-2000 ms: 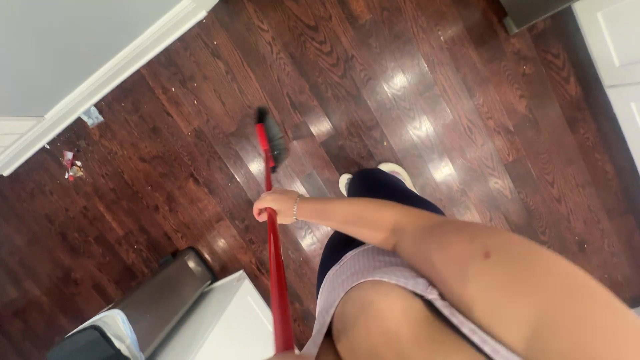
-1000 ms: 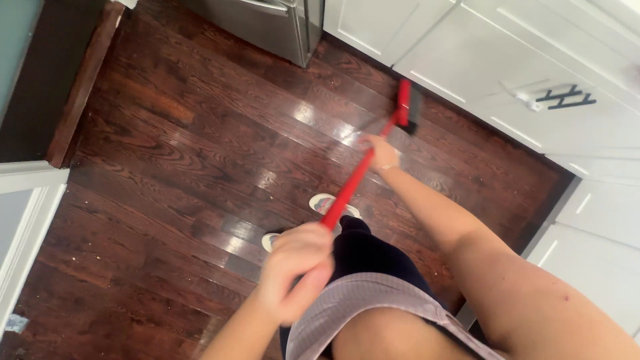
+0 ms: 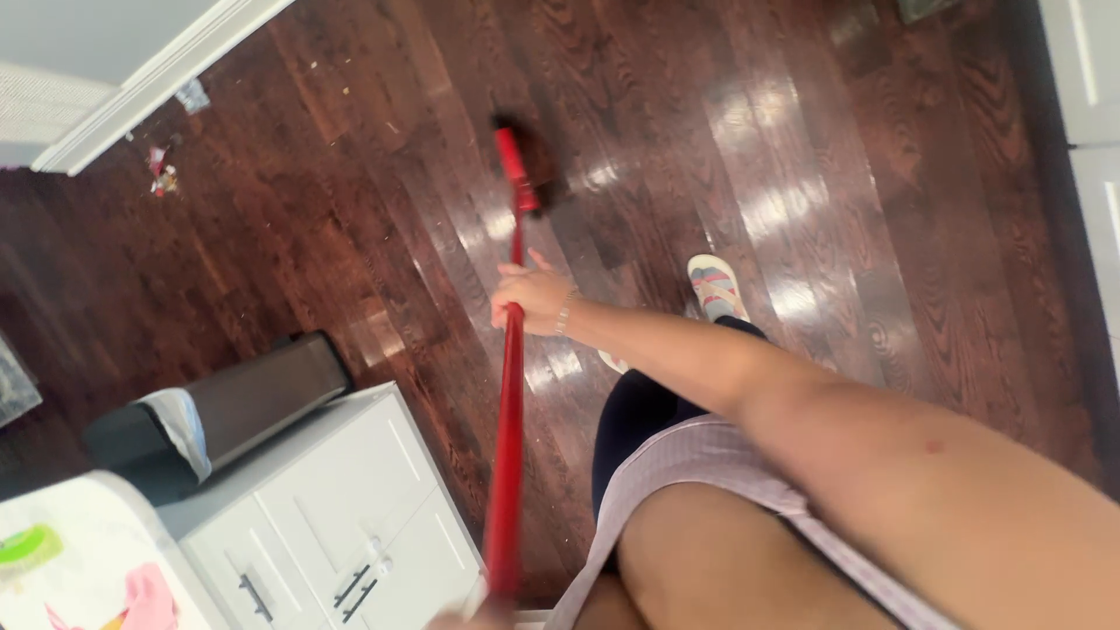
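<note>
A red broom (image 3: 510, 420) slants down through the middle of the head view, its blurred red head with dark bristles (image 3: 538, 166) at the wooden floor. Around the lower part of the handle is my right hand (image 3: 535, 296), a bracelet on its wrist. My left hand (image 3: 472, 618) shows only partly at the bottom edge, blurred, at the handle's top end. A small heap of debris (image 3: 161, 175) and a crumpled light scrap (image 3: 192, 94) lie on the floor at the upper left, with crumbs scattered nearby.
At the lower left stand white cabinets (image 3: 350, 516), a dark trash bin (image 3: 271, 394) with a liner, and a white surface (image 3: 96, 525) bearing a green item and a pink cloth. A white baseboard (image 3: 166, 79) runs along the upper left; more white cabinets (image 3: 1085, 210) are at the right.
The view has swung from the fridge and cabinets back to the debris side. The broom head has moved away from the white cabinets, both hands still at the handle.
</note>
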